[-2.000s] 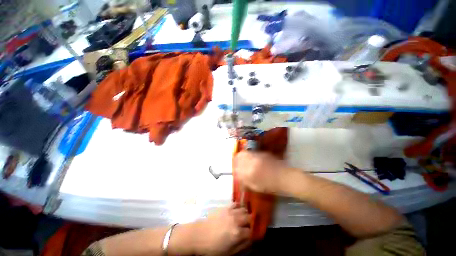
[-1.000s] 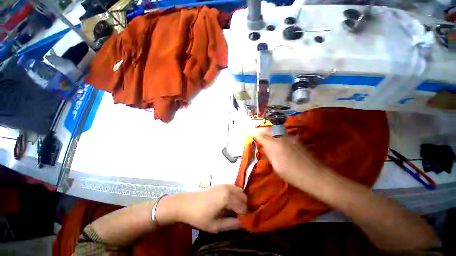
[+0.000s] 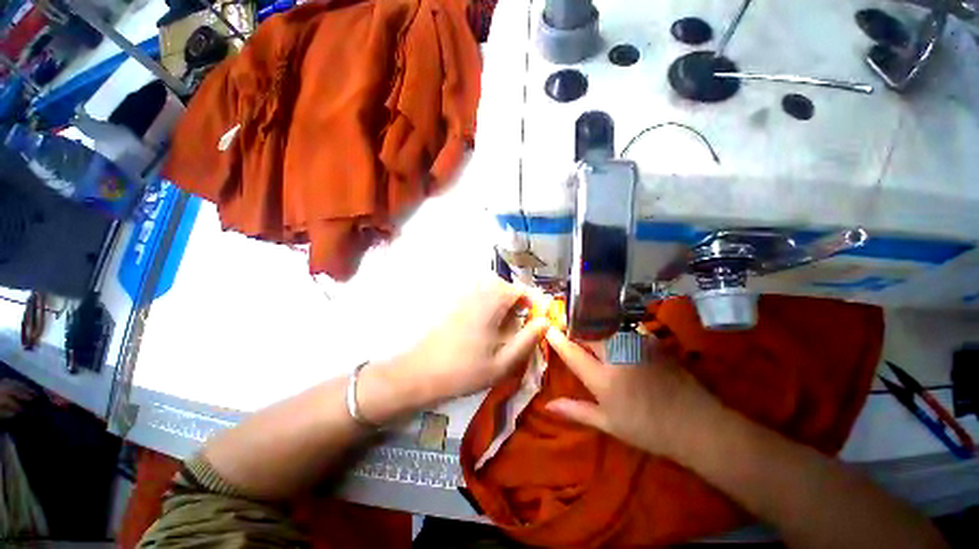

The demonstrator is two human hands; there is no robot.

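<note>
The rust-orange garment piece (image 3: 751,397) lies under and right of the needle area of the white sewing machine (image 3: 816,161). A narrow pale strip (image 3: 517,413) runs along its edge. My left hand (image 3: 462,338), with a bracelet at the wrist, pinches the cloth edge beside the presser foot. My right hand (image 3: 633,402) lies on the cloth, its index fingertip at the same lit spot and its thumb apart. The needle and presser foot are mostly hidden behind the shiny metal guard (image 3: 603,247).
A gathered rust-orange pile (image 3: 333,118) lies left of the machine head. Snips (image 3: 929,407) lie at the right. A ruler strip (image 3: 408,465) runs along the front edge. A clear bottle (image 3: 91,177) and dark cloth are far left. Part of a person (image 3: 16,402) shows at lower left.
My left hand has moved up from the lower cloth edge to the needle area. My right hand's fingers have spread. The view has moved closer to the machine, and more cloth lies right of the needle than at first.
</note>
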